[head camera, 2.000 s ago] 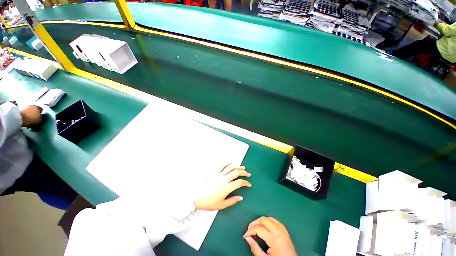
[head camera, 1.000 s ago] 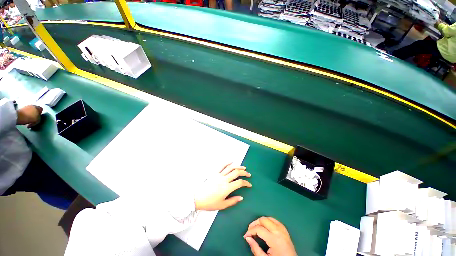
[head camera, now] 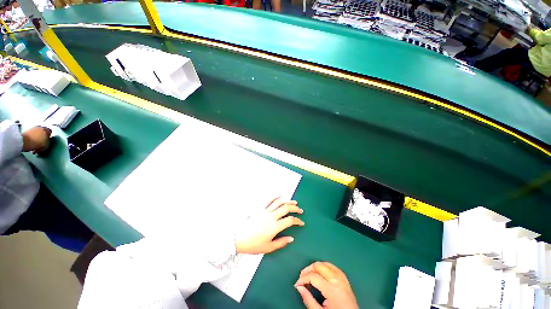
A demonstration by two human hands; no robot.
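My left hand (head camera: pixel 269 229) lies palm down with its fingers spread, over the right edge of a large white sheet (head camera: pixel 199 175) and the green bench. It holds nothing visible. My right hand (head camera: pixel 330 286) rests curled on the bench at the bottom edge, partly cut off. A dark patch shows inside its curled fingers; I cannot tell if it is an item or shadow. An open black parts bin (head camera: pixel 388 228) with small white parts (head camera: pixel 367 211) stands beyond my hands, against the yellow edge strip (head camera: pixel 429 208).
White retail boxes (head camera: pixel 480 283) stand stacked at right, beside a white flat box (head camera: pixel 413 288). More white boxes (head camera: pixel 158 67) lie in a row on the green conveyor belt (head camera: pixel 290 102). At left, a person's hand (head camera: pixel 37 139) is near another black bin (head camera: pixel 93 148).
The row of white boxes on the belt has moved to the right and slightly nearer. The neighbour's arm has shifted slightly. My hands have not visibly moved.
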